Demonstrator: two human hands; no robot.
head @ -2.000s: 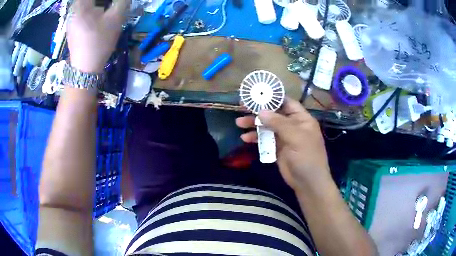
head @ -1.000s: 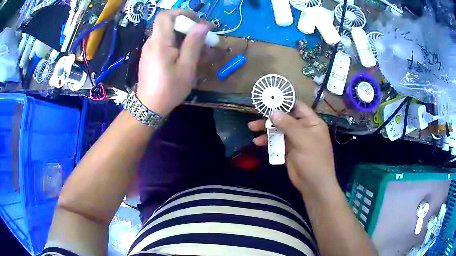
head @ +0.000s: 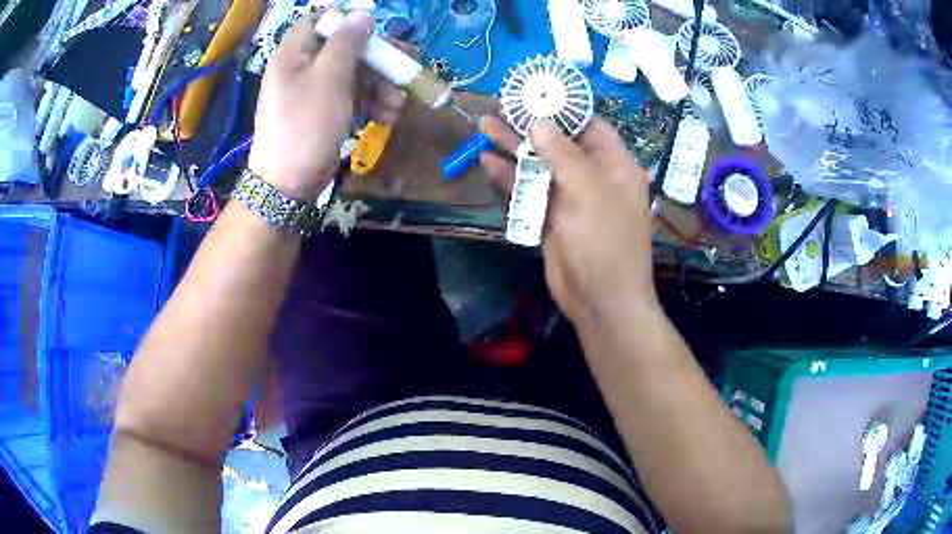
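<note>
My right hand (head: 600, 209) holds a white handheld fan housing by the joint of its round slotted grille (head: 544, 96) and short handle. The grille faces up, at the bench's front edge. My left hand (head: 310, 110) grips a slim white tube (head: 388, 61) with a tan front part and a thin tip. The tip points at the fan housing from the left, and a small gap seems to lie between them. My left fingers partly hide the tube's rear end.
A blue battery cell (head: 466, 154) and a partly hidden yellow screwdriver (head: 370, 146) lie between my hands. Blue-handled pliers (head: 222, 162) lie left. White fan parts, a purple reel (head: 738, 195) and a clear bag (head: 851, 125) are right. A green crate (head: 767, 391) stands low right.
My left hand came from the upper left, took hold of the white tube and brought its thin tip towards the fan housing. My right hand has raised the housing further over the bench.
</note>
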